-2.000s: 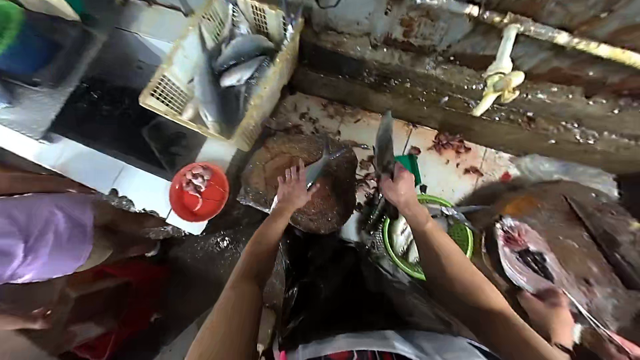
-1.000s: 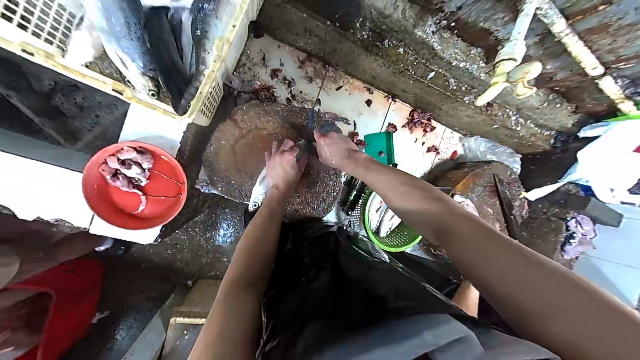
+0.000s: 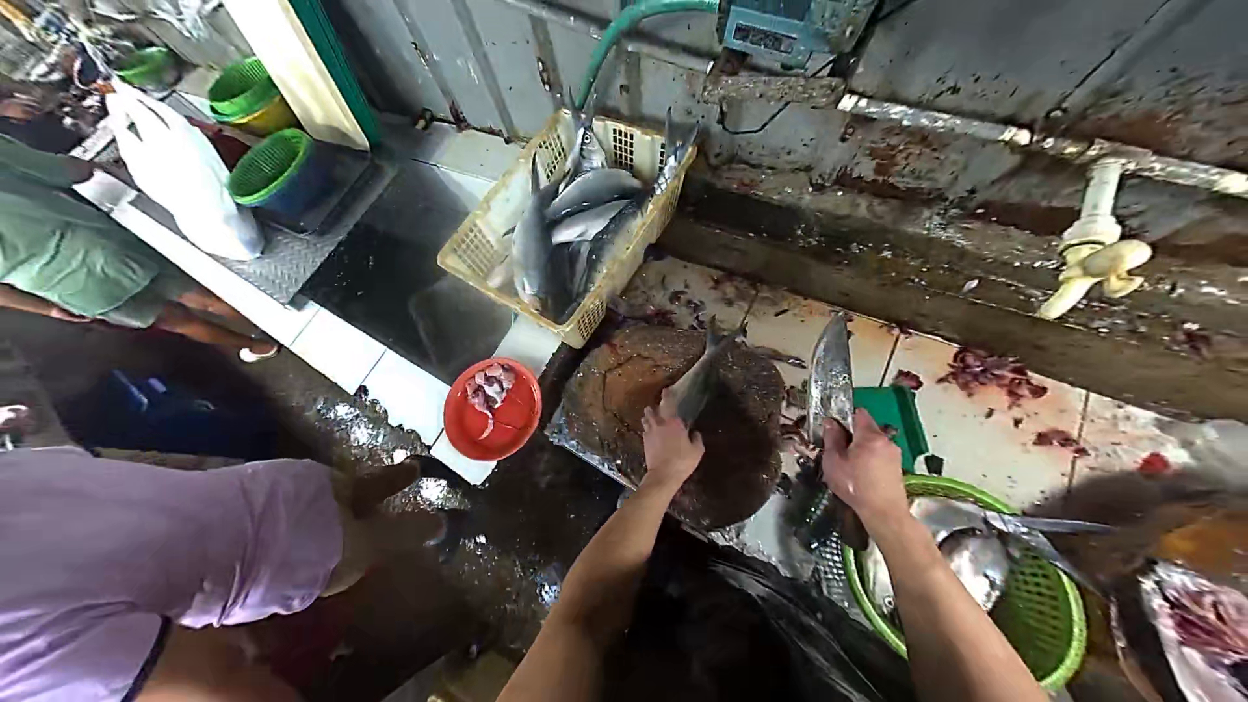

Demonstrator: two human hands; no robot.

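Note:
My left hand (image 3: 671, 447) grips a silver-grey fish (image 3: 698, 382) that lies on the round wooden chopping block (image 3: 624, 390), its forked tail pointing away from me. My right hand (image 3: 864, 464) holds a broad-bladed knife (image 3: 831, 375), blade up and away, just right of the block. Beyond the block, at its left, a yellow plastic crate (image 3: 478, 239) holds several whole fish (image 3: 534, 244). A red plastic bowl (image 3: 520, 421) with pale fish pieces (image 3: 489, 387) stands left of the block. Fish also lie in the green basket (image 3: 1058, 624) beside my right forearm.
A green plastic container (image 3: 895, 414) stands behind my right hand. Dark red scraps (image 3: 990, 375) lie on the tiled ledge. A tap (image 3: 1097, 263) juts from the wall. At the right edge is a cut fish (image 3: 1204, 624). One person in a purple shirt (image 3: 175, 536) is close at left, another in green farther back.
Since one second ago, when both hands were together over the block, my right hand with the knife has moved off to the right. The view has shifted to show more at the left.

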